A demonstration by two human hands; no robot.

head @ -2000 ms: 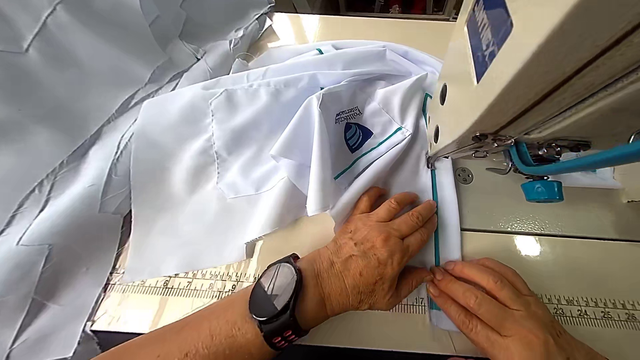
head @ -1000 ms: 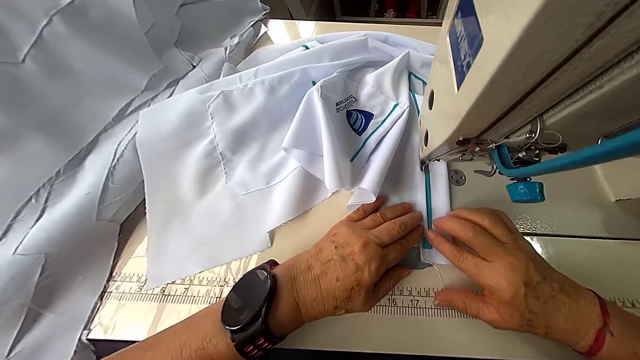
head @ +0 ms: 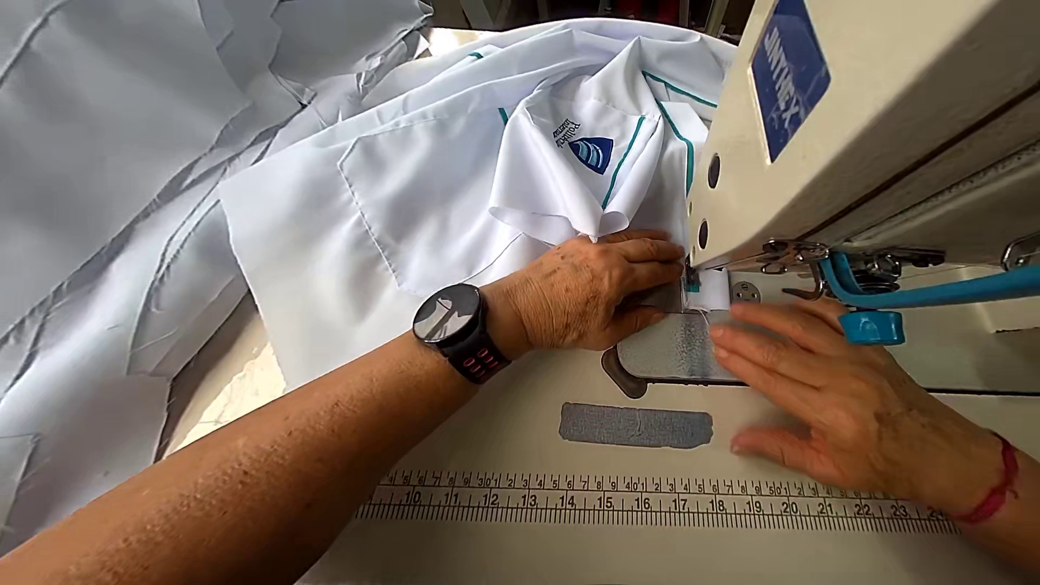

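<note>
White garment fabric (head: 431, 195) with teal piping and an embroidered emblem lies on the bed of a sewing machine (head: 780, 162). A narrow end of the piped band (head: 712, 290) is at the needle area, under the machine head. My left hand (head: 597, 284), below a black wristwatch, presses flat on the cloth just left of the needle, fingers extended. To the right and nearer me, my right hand (head: 812, 382) rests on the metal plate with its fingertips by the band's end, thumb apart. Whether it touches the band is hard to tell.
Loose white and grey cloth pieces (head: 106, 162) are heaped at the left. A measuring tape strip (head: 642, 502) runs along the front of the table, below a grey patch (head: 636, 426). A blue lever (head: 942, 292) juts from the machine at the right.
The piped band has moved away from me through the needle area, leaving only its end on the near side. My left hand has moved forward with the cloth, and the thumb of my right hand has spread.
</note>
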